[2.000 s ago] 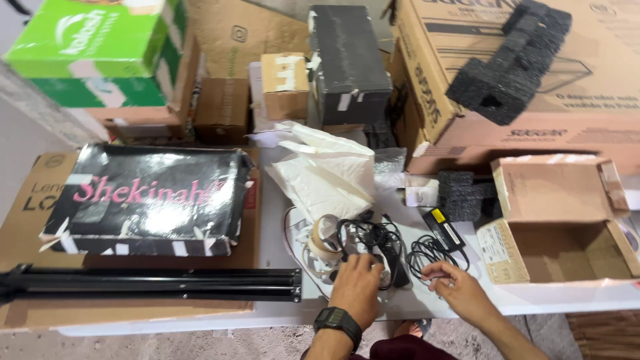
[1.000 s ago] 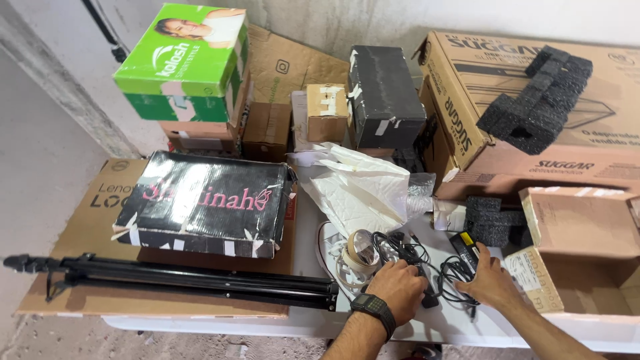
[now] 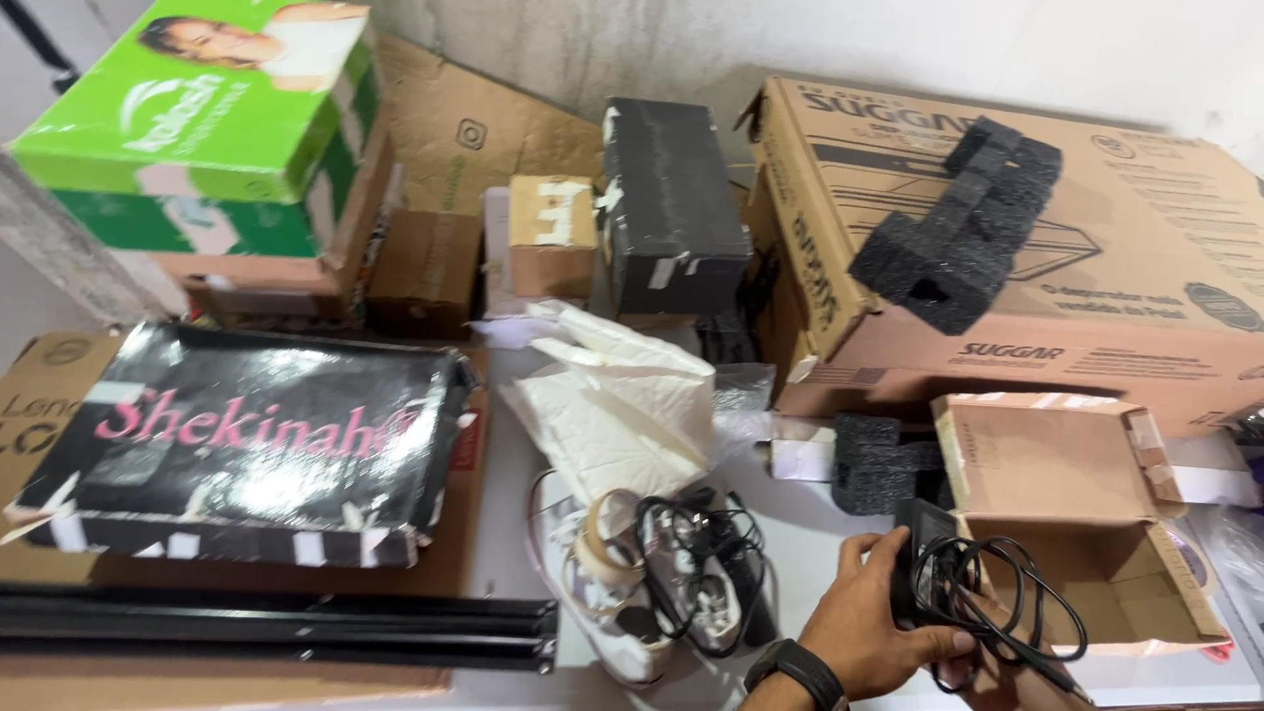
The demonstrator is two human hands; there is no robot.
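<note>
My left hand [image 3: 869, 622], with a dark watch on its wrist, grips a black power adapter [image 3: 916, 558] with a coiled black cable [image 3: 1017, 583]. Behind the cable, my right hand [image 3: 1017, 642] is mostly hidden, and its grip cannot be made out. Just right of the adapter sits an open cardboard box [image 3: 1136, 583], its lid folded back. To the left lie a tangle of black cables [image 3: 706, 553], a roll of tape [image 3: 597, 543] and white cables. Behind them rests crumpled white packing material [image 3: 632, 415].
A black box with pink lettering [image 3: 247, 434] and black tripod legs [image 3: 296, 627] lie at left. Behind stand a green shoebox [image 3: 197, 109], a small carton [image 3: 553, 232], a black box [image 3: 671, 197] and a large carton [image 3: 1066, 247] with black foam [image 3: 963, 227] on top.
The adapter and its cable, on the table earlier, are now held up beside the open box. My left hand has moved right from the cable tangle to the adapter.
</note>
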